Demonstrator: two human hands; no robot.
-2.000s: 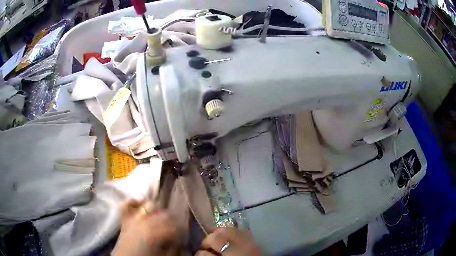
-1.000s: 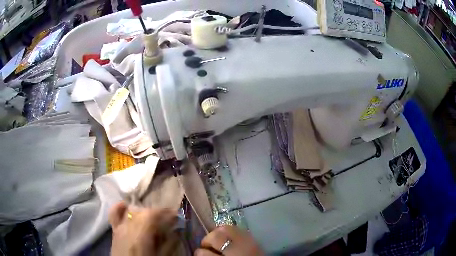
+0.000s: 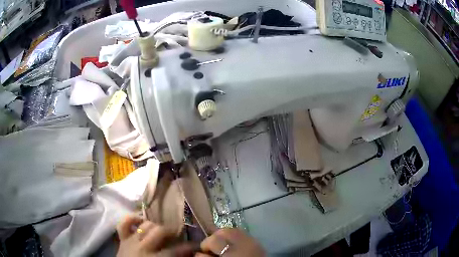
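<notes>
A pale grey-beige garment panel (image 3: 108, 203) runs from the presser foot area (image 3: 176, 170) toward me and to the left. A narrow tan band (image 3: 195, 193) runs from the needle toward me. My left hand (image 3: 151, 238) is bare with a ring, at the bottom edge, its fingers closed on the garment panel. My right hand (image 3: 229, 245), also ringed, pinches the lower end of the tan band. It is cut off by the bottom edge. The needle tip is hidden under the machine head.
The white sewing machine (image 3: 282, 65) spans the view. A bundle of tan strips (image 3: 308, 150) lies under its arm. Stacked grey panels (image 3: 40, 175) lie at far left. A control panel (image 3: 352, 19) stands at top right. A red-handled tool (image 3: 129, 10) stands upright on the head.
My left hand has shifted slightly right and down, with its fingers now at the panel's edge. More tan cloth shows between the hands. My right hand has hardly moved. The whole view has shifted slightly.
</notes>
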